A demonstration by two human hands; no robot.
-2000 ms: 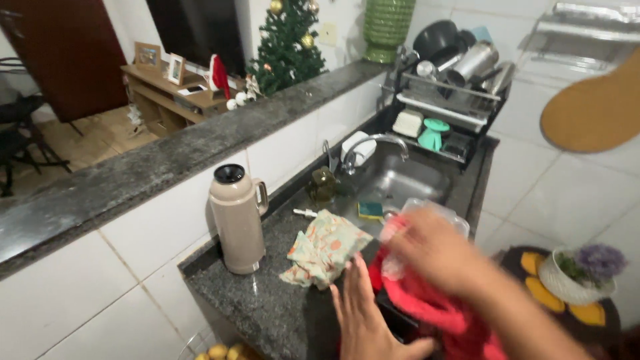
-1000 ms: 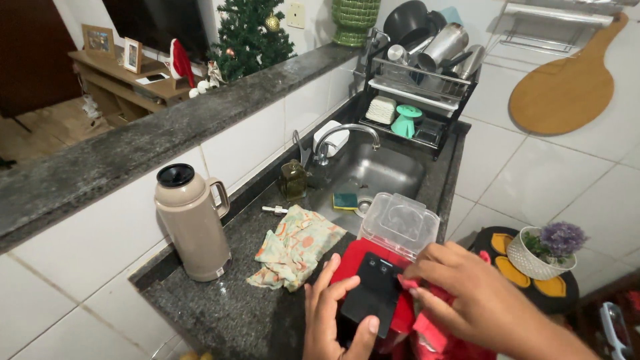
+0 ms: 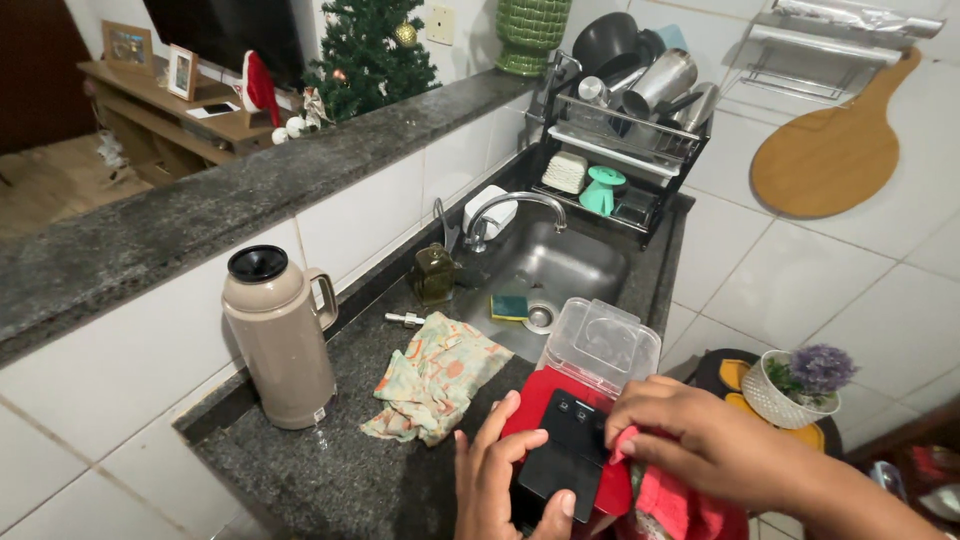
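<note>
A red appliance [image 3: 536, 382] with a black top panel [image 3: 562, 457] and a clear plastic container with a lid [image 3: 600, 341] at its far end stands on the granite counter. My left hand [image 3: 502, 480] rests with spread fingers on the panel's left side and near edge. A red cloth [image 3: 675, 502] is pinched in my right hand [image 3: 690, 427], its tip against the panel's right edge; the rest of it hangs down on the right. Left of the appliance lies a crumpled patterned cloth [image 3: 442, 375]. The appliance's lower part is hidden by my hands and the cloth.
A beige thermos [image 3: 281, 352] stands at the left of the counter. Behind are a glass bottle [image 3: 433, 276], a sponge [image 3: 509, 307], the steel sink [image 3: 562, 259] with its faucet [image 3: 517, 196], and a loaded dish rack [image 3: 615, 142]. A potted plant [image 3: 787, 390] is at the right.
Two seconds ago my right hand and the red cloth covered much of the appliance; its black panel now shows. My left hand has come onto the panel, and my right hand holds the cloth at its edge.
</note>
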